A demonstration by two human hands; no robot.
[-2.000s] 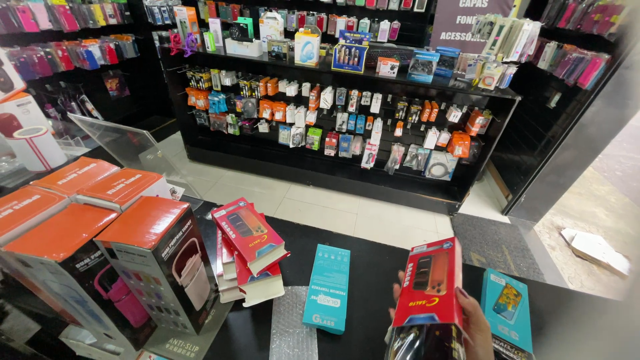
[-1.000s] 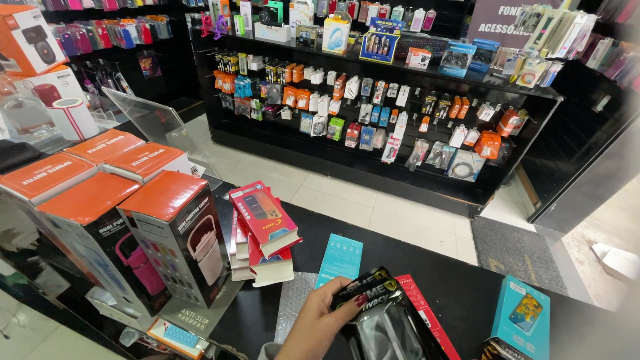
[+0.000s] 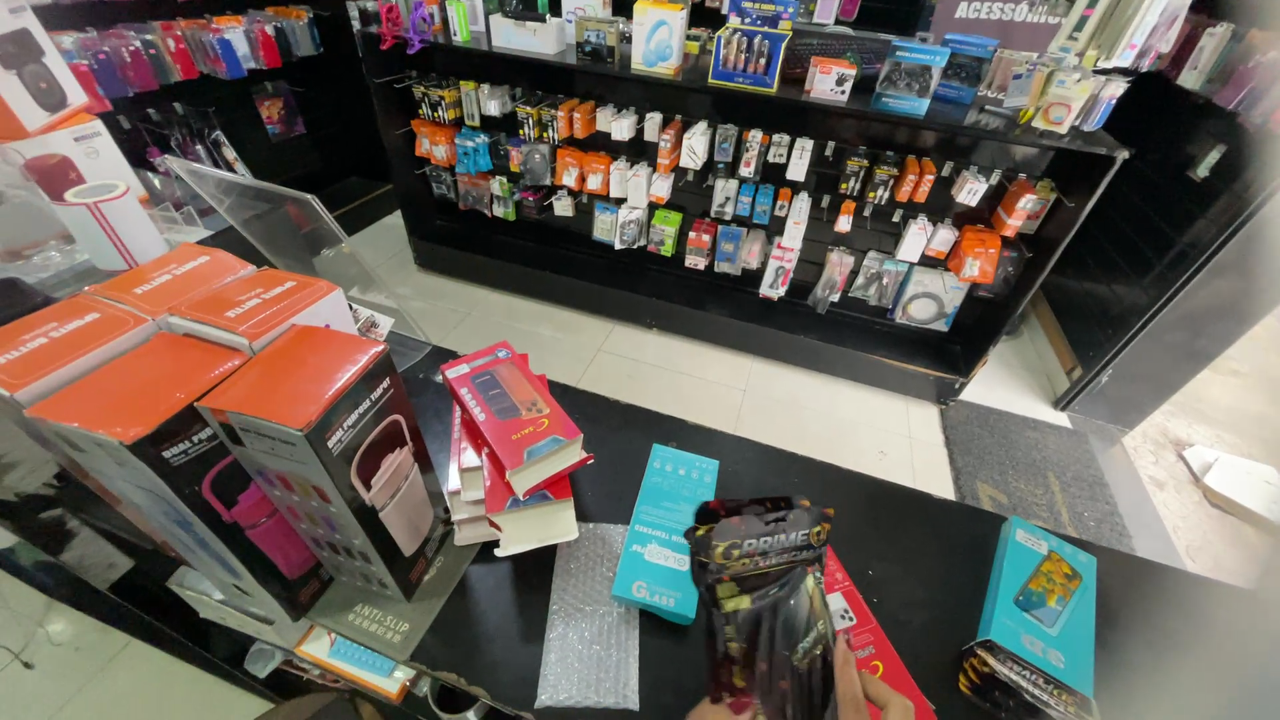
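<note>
A stack of glossy black printed plastic pouches stands upright at the bottom centre. Fingertips of my left hand grip its lower edge, and fingers of my right hand press its right side; both hands are mostly cut off by the frame. Behind the pouches shows part of a red box; whether it rests on the counter is unclear. A teal tempered-glass box lies just left, beside bubble wrap. Farther left are stacked red boxes. Another teal box, at right, touches black packaging.
Orange-topped bottle and teapot boxes crowd the left of the black counter, near a clear acrylic panel. Across a tiled floor stands a black display shelf hung with accessories. A grey mat lies at right.
The black pouches, earlier lying tilted over the red box with my left hand on their top edge, now stand upright between both hands. The view has shifted right.
</note>
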